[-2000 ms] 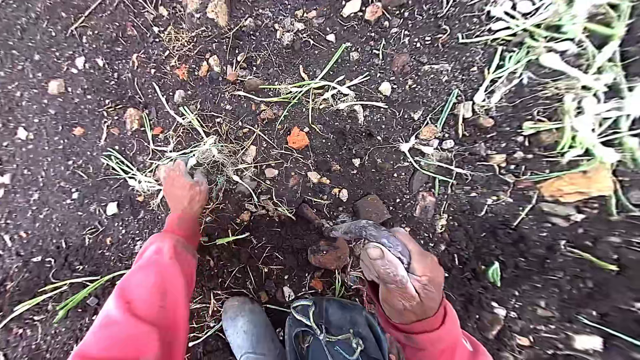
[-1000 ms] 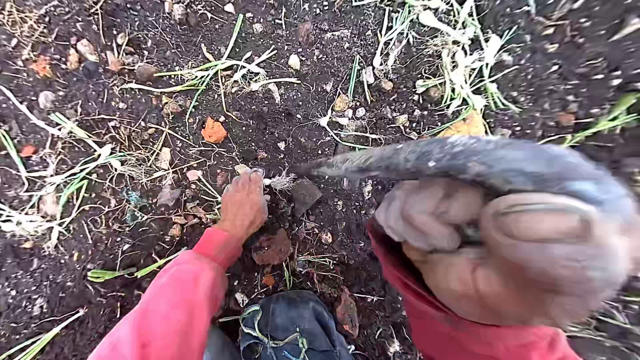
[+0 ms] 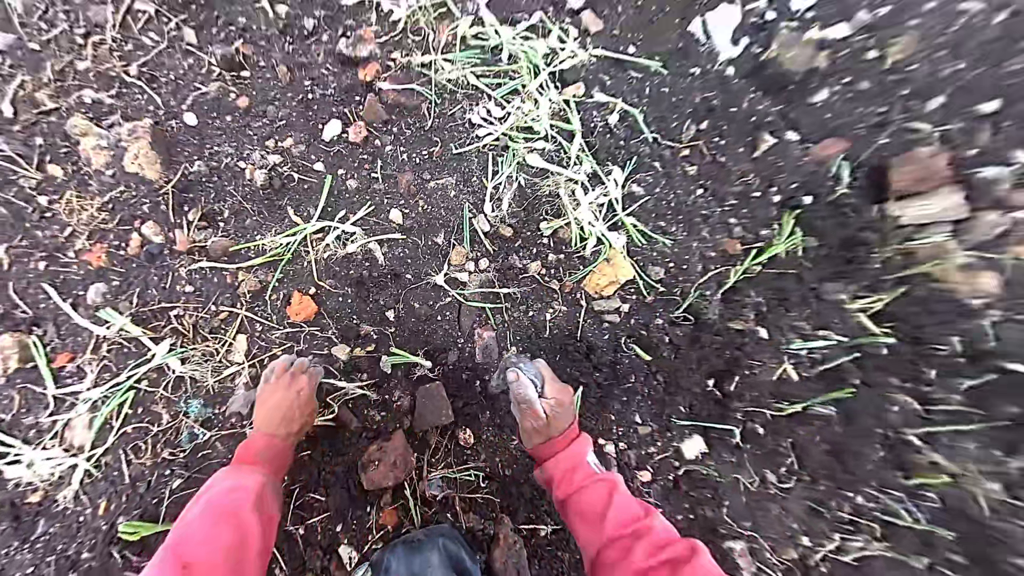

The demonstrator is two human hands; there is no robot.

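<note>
My left hand (image 3: 286,398) is low over the dark soil, fingers curled down; pale roots show beside it, and whether it grips them cannot be told. My right hand (image 3: 542,400) is closed around a dark, dirt-caked tool handle (image 3: 516,373), whose far end is hidden or pressed toward the soil. A small green-and-white seedling (image 3: 406,359) lies between the hands. Left of my left hand is a bunch of onion-like seedlings (image 3: 120,392) with roots. Another small bunch (image 3: 308,240) lies above it, and a large pile of them (image 3: 544,120) spreads across the upper middle.
A grey-brown stone (image 3: 433,406) and a reddish stone (image 3: 387,460) lie between my forearms. An orange fragment (image 3: 302,306) is above my left hand, a yellowish stone (image 3: 610,272) beyond my right. Bricks or stones (image 3: 924,188) are at the right. A dark boot or shoe (image 3: 426,552) shows at the bottom.
My right hand, raised close to the camera with the curved tool a second ago, is now down near the soil. The left hand has moved left, away from the spot beside the grey-brown stone.
</note>
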